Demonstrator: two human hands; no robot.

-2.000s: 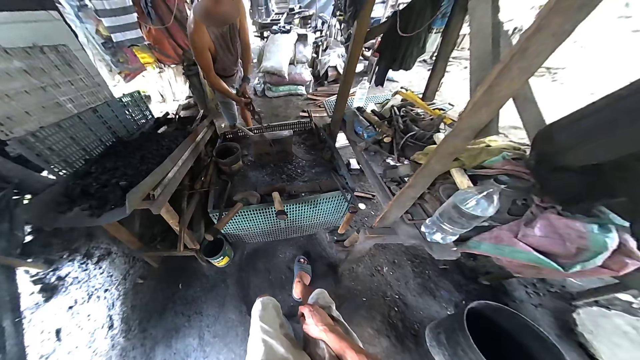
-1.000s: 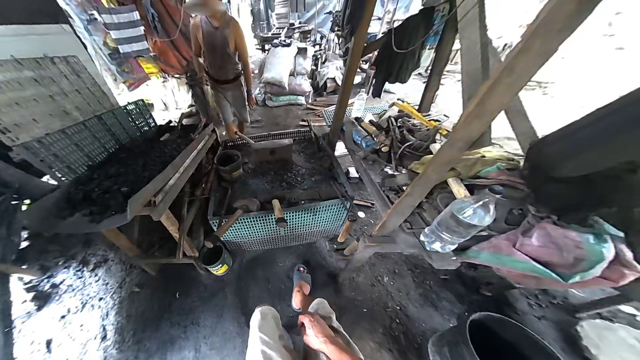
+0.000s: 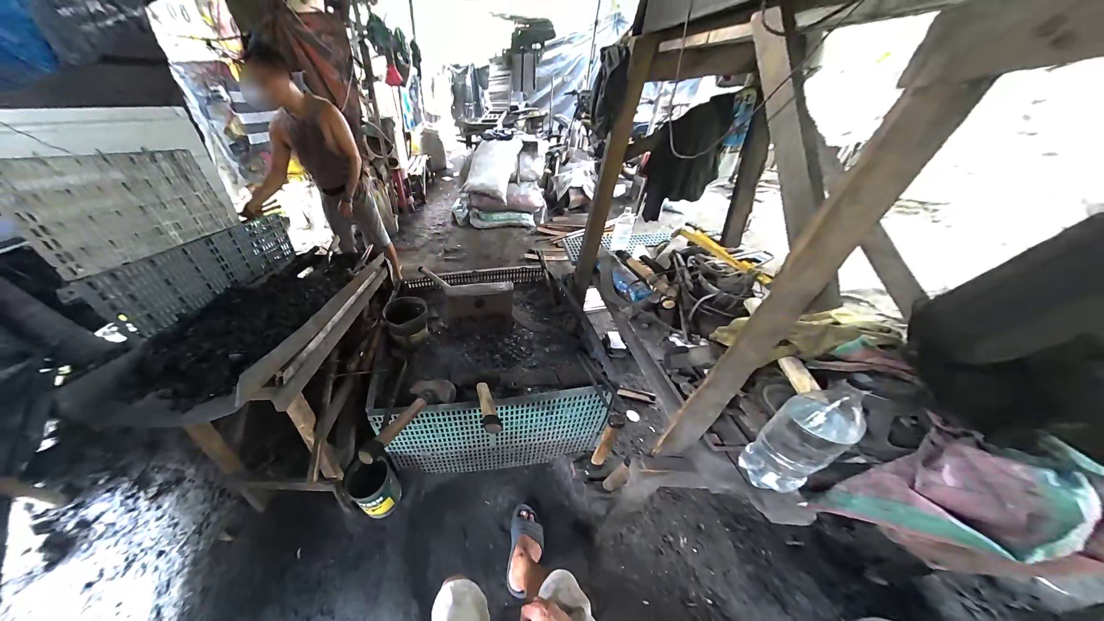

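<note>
Only part of one bare hand shows, my right hand (image 3: 545,610), at the bottom edge beside my trousered knee (image 3: 565,591); its fingers are mostly cut off, and I see no object in it. My left hand is out of view. Ahead of my sandaled foot (image 3: 524,548) stands a low bin with a teal perforated crate side (image 3: 526,431). Two wooden handles, one (image 3: 487,407) at the middle and one (image 3: 401,427) at the left with a dark metal head, rest over its near edge. Inside are dark lumps (image 3: 500,349) and a broad-faced tool (image 3: 479,304).
A co-worker (image 3: 323,155) stands beyond the bin, one hand at a dark plastic crate (image 3: 250,246). Charcoal-like material (image 3: 233,328) fills a raised wooden tray at left. A bucket (image 3: 373,487) stands below. At right are a slanted timber (image 3: 828,224) and a water bottle (image 3: 802,440).
The co-worker has moved left from behind the bin toward the crate. The broad tool, in their hands two seconds ago, now lies in the bin. My view has tilted up.
</note>
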